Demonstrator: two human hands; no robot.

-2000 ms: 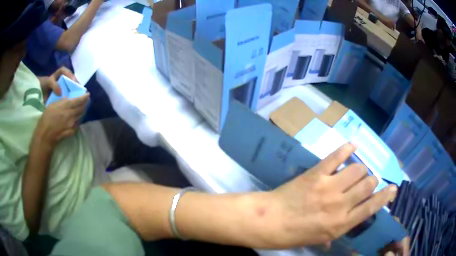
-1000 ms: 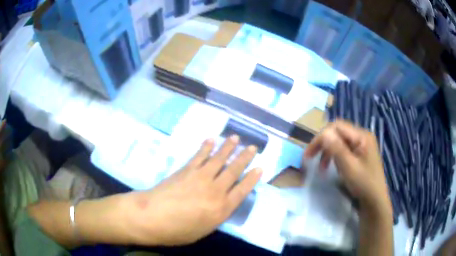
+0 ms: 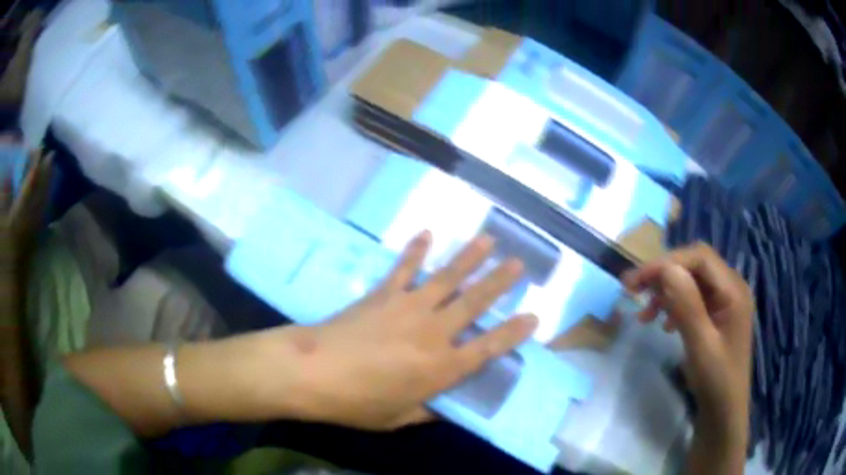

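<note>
A flat carton blank (image 3: 306, 260), light blue and white with a dark cylinder picture, lies in front of me. My left hand (image 3: 408, 343) rests palm down on it with the fingers spread. My right hand (image 3: 696, 306) is over the blank's right end, fingers curled and thumb near the fingertips; blur hides whether it pinches anything. A low stack of flat blanks (image 3: 547, 139) with brown flap ends lies just beyond, its dark edges facing me.
Erected cartons (image 3: 278, 74) stand at the back left, and a row of cartons (image 3: 696, 111) at the back right. A pile of black rods (image 3: 802, 325) lies at the right. A person's hand (image 3: 28, 186) shows at the left edge. A white covering (image 3: 121, 139) lies on the table.
The opened carton held two seconds ago is gone from my hands, and a flat blank lies under my left hand. Since one second ago the view has shifted; both hands keep nearly the same pose.
</note>
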